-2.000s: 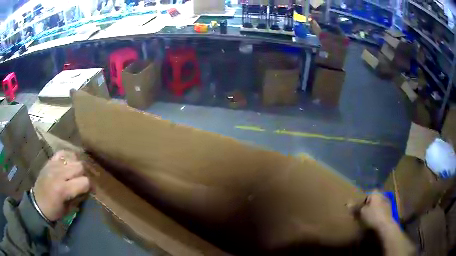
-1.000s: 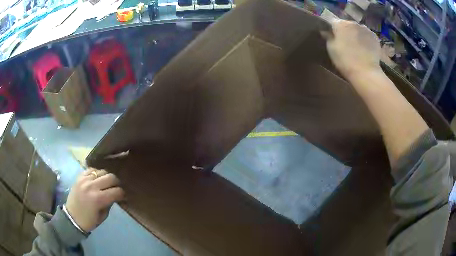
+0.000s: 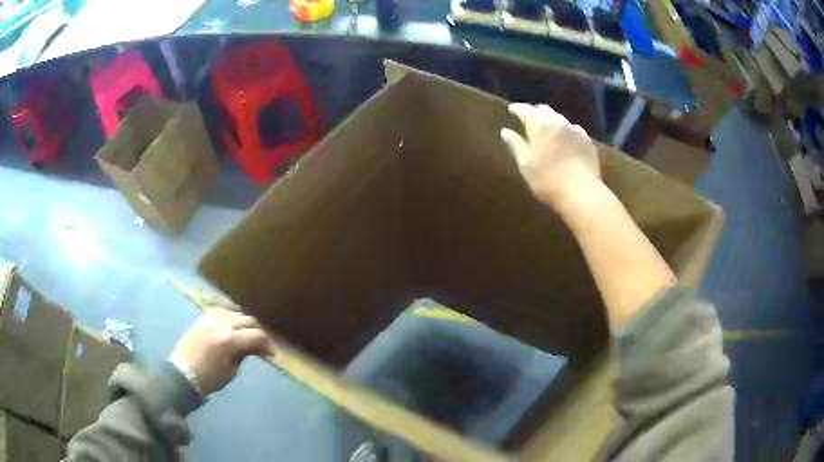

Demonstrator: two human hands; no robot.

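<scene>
A large brown carton (image 3: 470,198) stands open in front of me, its walls spread into a four-sided shape. Its bottom is open and the grey floor with a bit of yellow line shows through it. My left hand (image 3: 220,348) grips the near left rim close to a corner. My right hand (image 3: 553,155) grips the far rim, fingers over the edge. The near right part of the carton is partly hidden by my right sleeve.
A small open carton (image 3: 161,162) stands on the floor at the left, by red stools (image 3: 264,108) under the green-topped workbench (image 3: 407,32). Closed cartons (image 3: 41,361) are at the lower left. More cartons (image 3: 673,153) stand beyond, right. An orange-yellow dispenser (image 3: 312,9) lies on the bench.
The carton has gone from a narrow, flattened shape to an open one, then turned and lowered. Its far rim and my right hand now sit lower and further left than a second ago.
</scene>
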